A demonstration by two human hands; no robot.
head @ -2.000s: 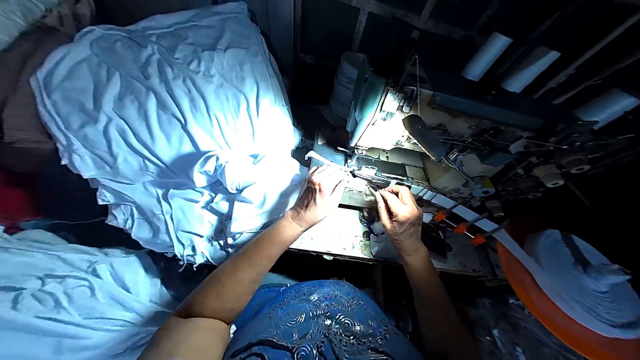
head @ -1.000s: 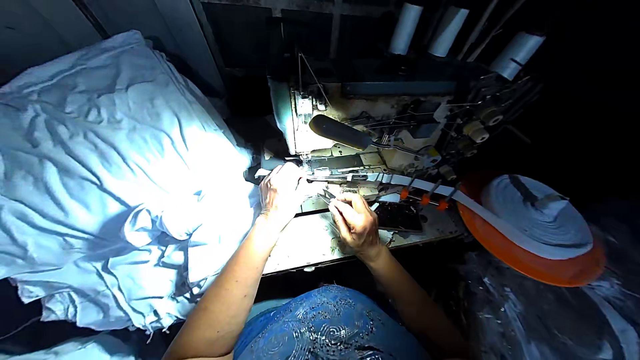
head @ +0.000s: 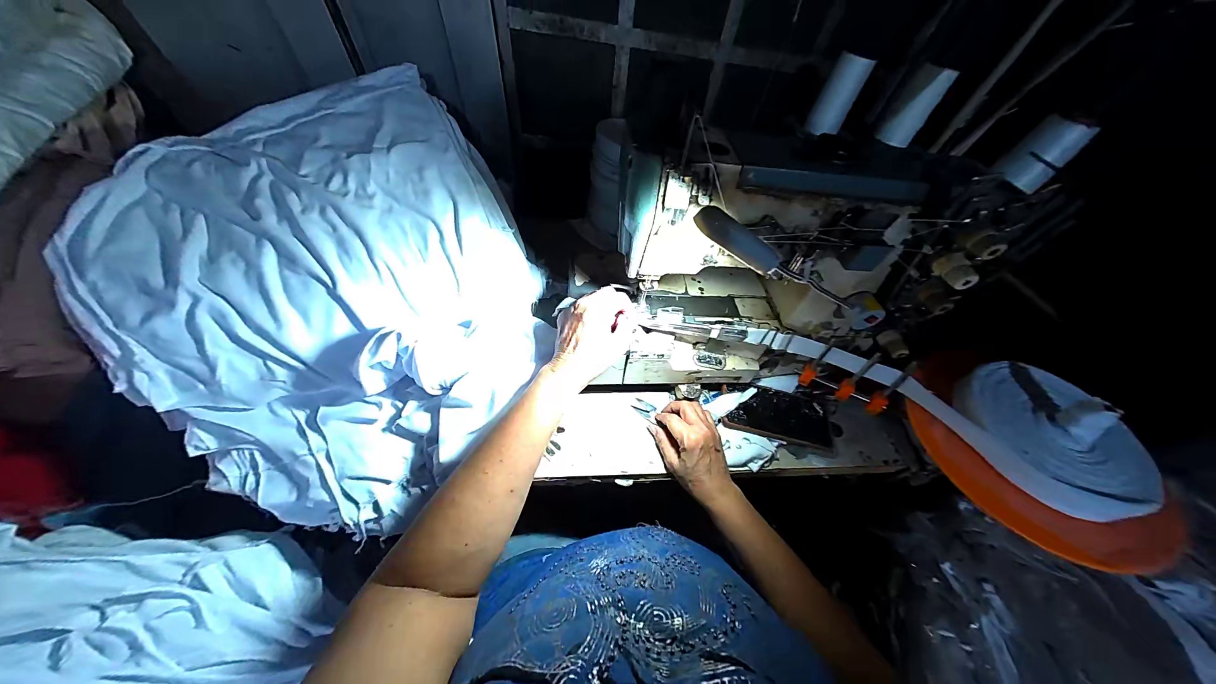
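Note:
My left hand (head: 591, 332) is at the needle area of an industrial sewing machine (head: 703, 256), brightly lit; glare hides whether its fingers grip anything. Lower and to the right, my right hand (head: 689, 445) rests over the machine table's front part, with the tips of small metal thread snips (head: 644, 407) showing at its fingers. A white fabric strip (head: 855, 366) runs from a roll (head: 1054, 437) on an orange disc, past orange guide clips (head: 845, 388), into the metal folder right of my left hand. White cloth (head: 304, 275) is heaped left of the machine.
A dark flat phone-like object (head: 779, 418) and cloth scraps (head: 750, 446) lie right of my right hand. White thread cones (head: 841, 93) stand behind the machine. A grey-handled lever or lamp (head: 736, 239) juts over its front. More white cloth (head: 152, 598) lies at lower left.
My right hand has moved away from the folder, down toward the front edge of the machine table. My left hand stays near the needle area. The view has shifted.

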